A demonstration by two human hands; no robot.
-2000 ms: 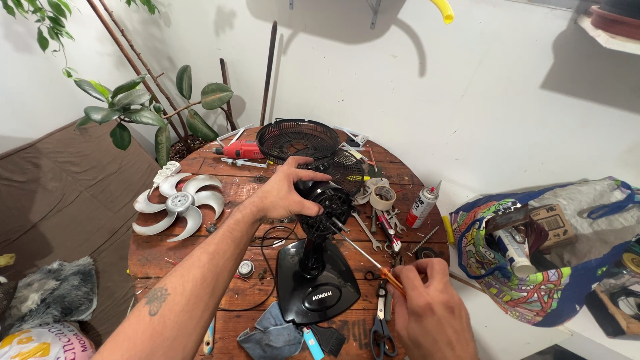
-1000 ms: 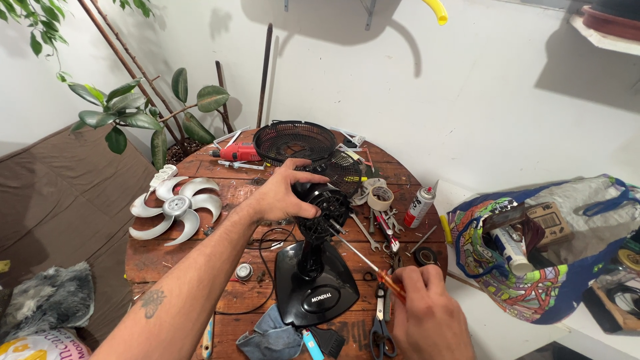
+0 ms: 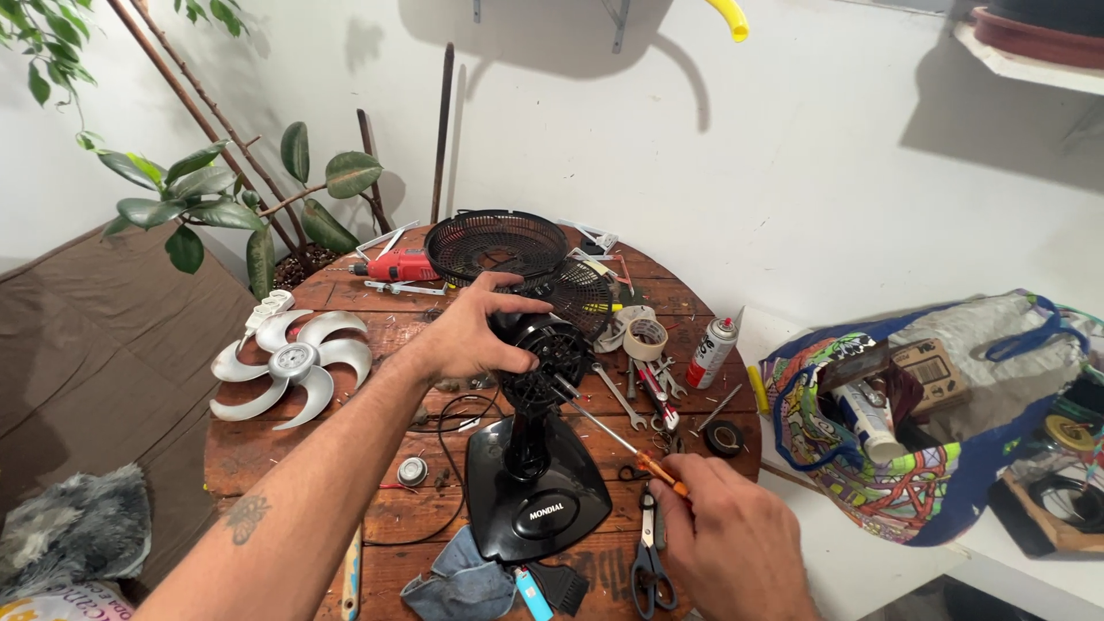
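My left hand (image 3: 487,332) grips the black motor housing (image 3: 545,354) of a table fan from its upper left side. In my right hand (image 3: 729,530) is a screwdriver with an orange handle (image 3: 662,474); its shank points up and left to the front of the housing, near the metal motor shaft (image 3: 565,385). Whether the tip sits in a screw cannot be told. The fan's glossy black base (image 3: 539,492) stands below on the round wooden table. A silver fan blade (image 3: 293,362) lies at the left, and black fan grilles (image 3: 496,246) lie behind the motor.
A red drill (image 3: 404,265) lies at the back left. Masking tape (image 3: 645,338), a wrench (image 3: 619,397), a spray can (image 3: 712,352) and black tape (image 3: 724,438) are on the right. Scissors (image 3: 649,569), a blue cloth (image 3: 457,578) and a black brush (image 3: 561,586) lie near the front edge.
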